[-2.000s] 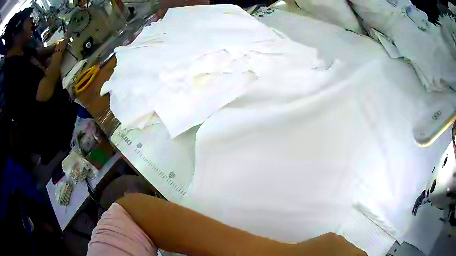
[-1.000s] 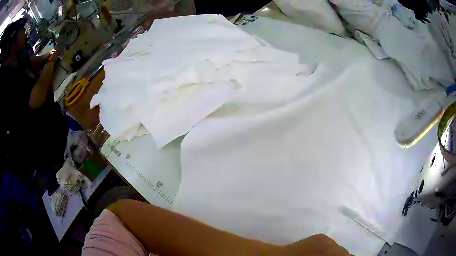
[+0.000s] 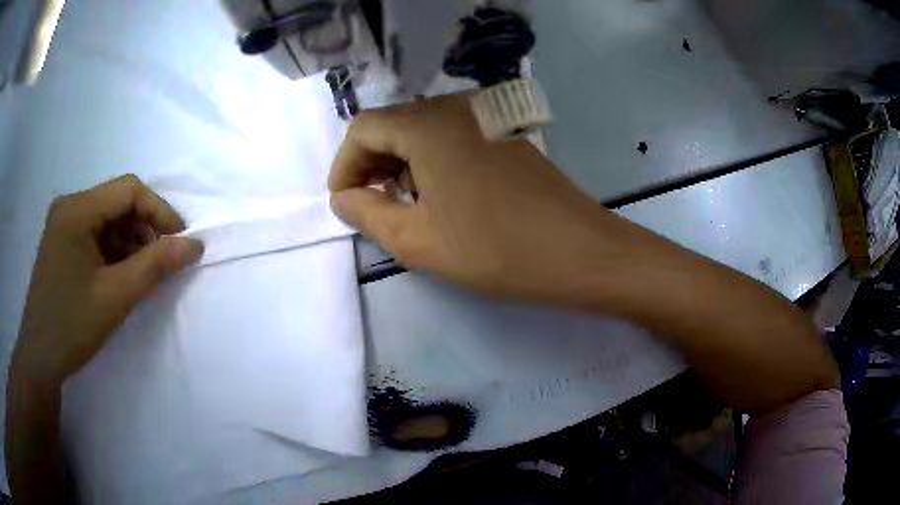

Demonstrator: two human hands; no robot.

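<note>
A large white fabric panel (image 3: 266, 345) lies over the left part of the machine table and towards its front edge. A narrow folded white band (image 3: 271, 229) runs across it. My left hand (image 3: 109, 256) pinches the band's left end between thumb and fingers. My right hand (image 3: 424, 197) pinches its right end, just below the needle area. The presser foot (image 3: 342, 91) of the sewing machine is above the band, beyond my right fingertips. A ribbed cream-white cylinder (image 3: 513, 108) shows beside my right hand. The fabric under my fingertips is hidden.
The pale machine head (image 3: 414, 35) hangs over the top middle. A dark worn patch (image 3: 429, 424) marks the table near its front edge. A yellow-brown box (image 3: 849, 202) with white scraps stands at the right, with dark thin tools (image 3: 824, 104) beside it.
The view has swung from the pile of white pieces and scissors at the left to the machine's needle area. Both hands are now in view, pinching the folded band.
</note>
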